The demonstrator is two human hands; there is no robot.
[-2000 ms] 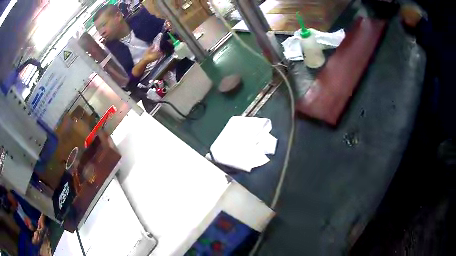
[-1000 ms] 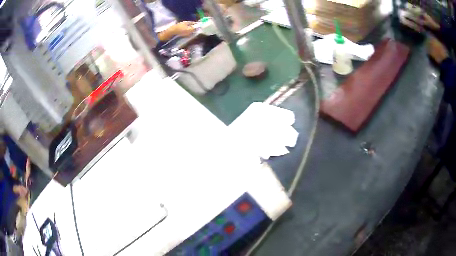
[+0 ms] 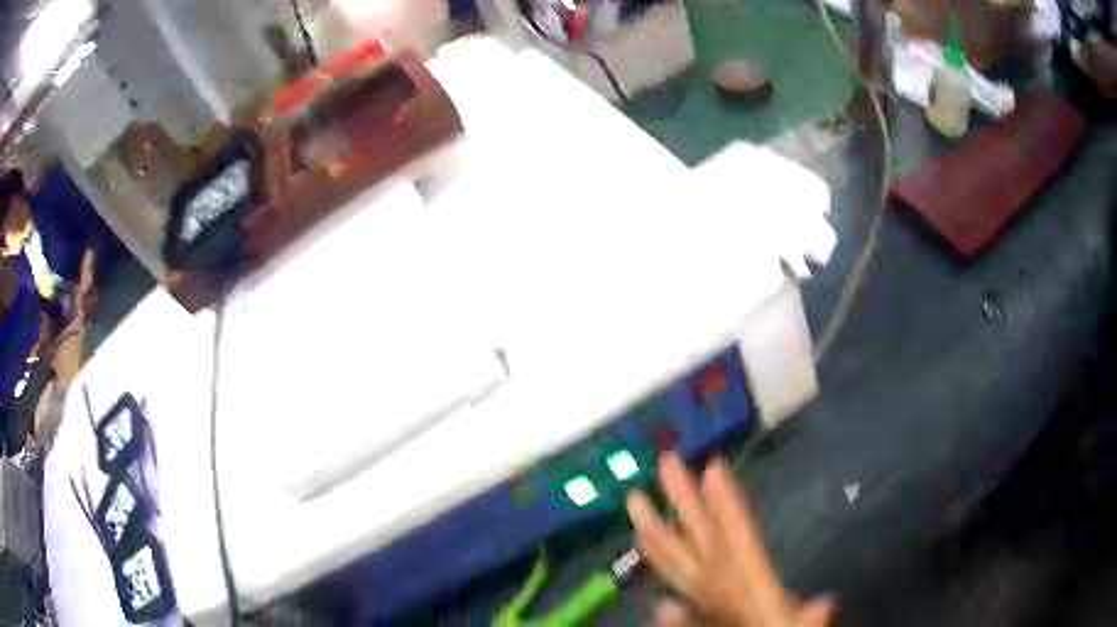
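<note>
My right hand (image 3: 717, 545) is at the bottom, right of centre, blurred, with its fingers apart and nothing seen in it. It is in front of the blue control panel (image 3: 429, 557), close to its two green lit buttons and beside the bright green air blow gun (image 3: 576, 603). My left hand is not in view. A black lamp housing (image 3: 217, 202) sits at the left end of the reddish-brown fixture (image 3: 349, 153), and a dark cable runs down from that end. Three more housings (image 3: 121, 508) lie at the lower left with short leads.
The white machine top (image 3: 588, 245) is overexposed, with a white pad before the fixture. A white cloth (image 3: 772, 202), pale hose (image 3: 872, 233), dark red board (image 3: 992, 178) and squeeze bottle (image 3: 947, 101) are on the right. Part of a person (image 3: 49, 276) shows at the left edge.
The view has turned down and towards the left. My right hand has come into view at the panel, two buttons now show lit green, and the blow gun and more housings have come into view.
</note>
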